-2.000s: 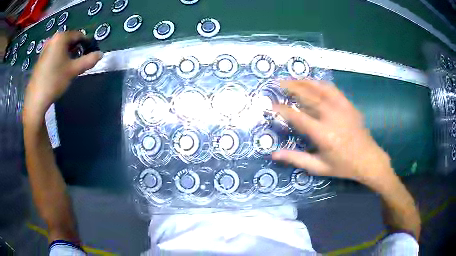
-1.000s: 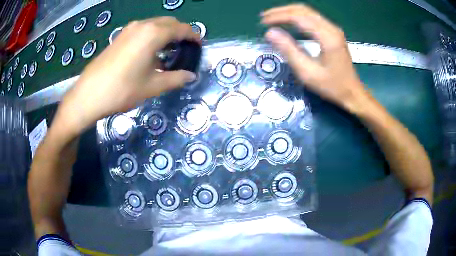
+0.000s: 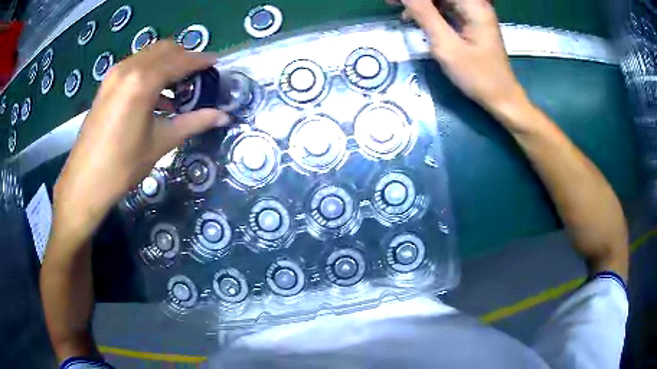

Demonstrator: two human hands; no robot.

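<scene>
A clear blister tray (image 3: 302, 187) lies tilted in front of me, with silver-ringed round parts in most of its pockets. My left hand (image 3: 130, 119) is over the tray's upper left corner, gripping a dark round part (image 3: 196, 90) between thumb and fingers, beside a pocket. My right hand (image 3: 475, 61) is beyond the tray's upper right corner, over the rail and belt. Its fingers are curled and partly cut off by the top edge; whether they hold anything is unclear.
Loose round parts (image 3: 263, 21) lie on the green conveyor belt (image 3: 331, 11) beyond the tray. A pale side rail (image 3: 555, 43) runs behind it. A paper label (image 3: 40, 220) is at left, a red bin (image 3: 9, 50) at far left. Clear stacked trays stand at right.
Over the last second my left hand has moved left with the dark part. My right hand has moved up to the top edge. The tray has turned slightly and shifted in view.
</scene>
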